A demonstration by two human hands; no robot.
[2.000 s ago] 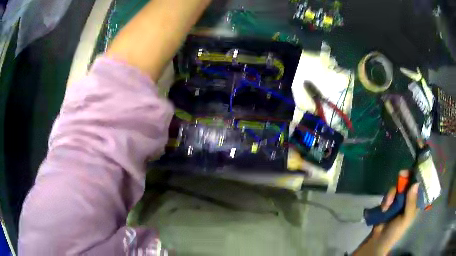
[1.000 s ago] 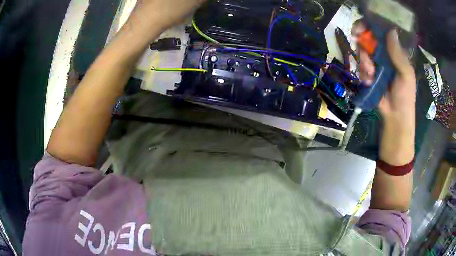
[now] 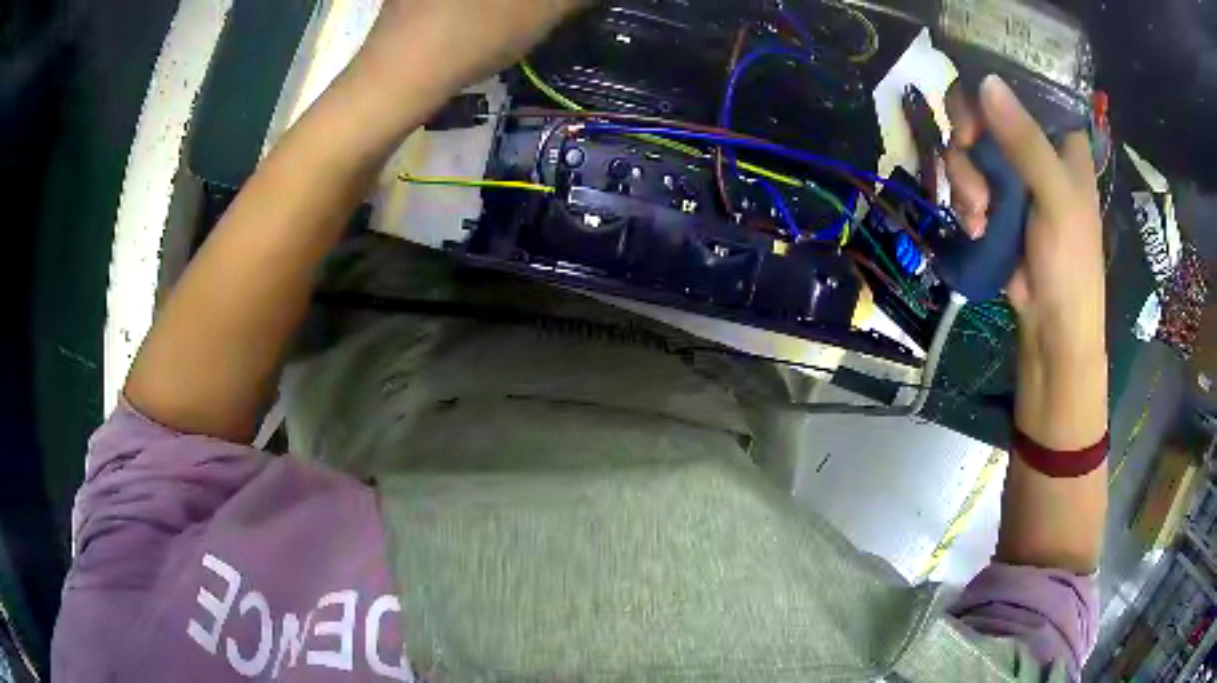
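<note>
A glossy black housing (image 3: 641, 240) lies across the bench in front of me, with blue, brown and yellow-green wires looping over it. A yellow-green wire (image 3: 467, 182) sticks out past its left end. A small circuit board module with blue parts (image 3: 908, 251) is at its right end. My right hand (image 3: 1054, 200), with a red wristband, grips a dark blue soldering gun (image 3: 990, 254) beyond the module. The gun's grey cord hangs from the grip; its tip is out of view. My left hand (image 3: 467, 40) reaches over the housing's upper left; its fingers are cut off by the top edge.
A white pad (image 3: 434, 214) lies under the housing. Dark-handled pliers or cutters (image 3: 921, 123) are partly visible left of my right hand. Thin green wires (image 3: 985, 334) lie right of the module. A coiled black cord (image 3: 601, 330) crosses my apron. A pale bench rail (image 3: 167, 174) runs at left.
Since two seconds ago, my right hand has brought the soldering gun from the lower right up to the housing's right end. The view has shifted. Over the last second both hands have moved little.
</note>
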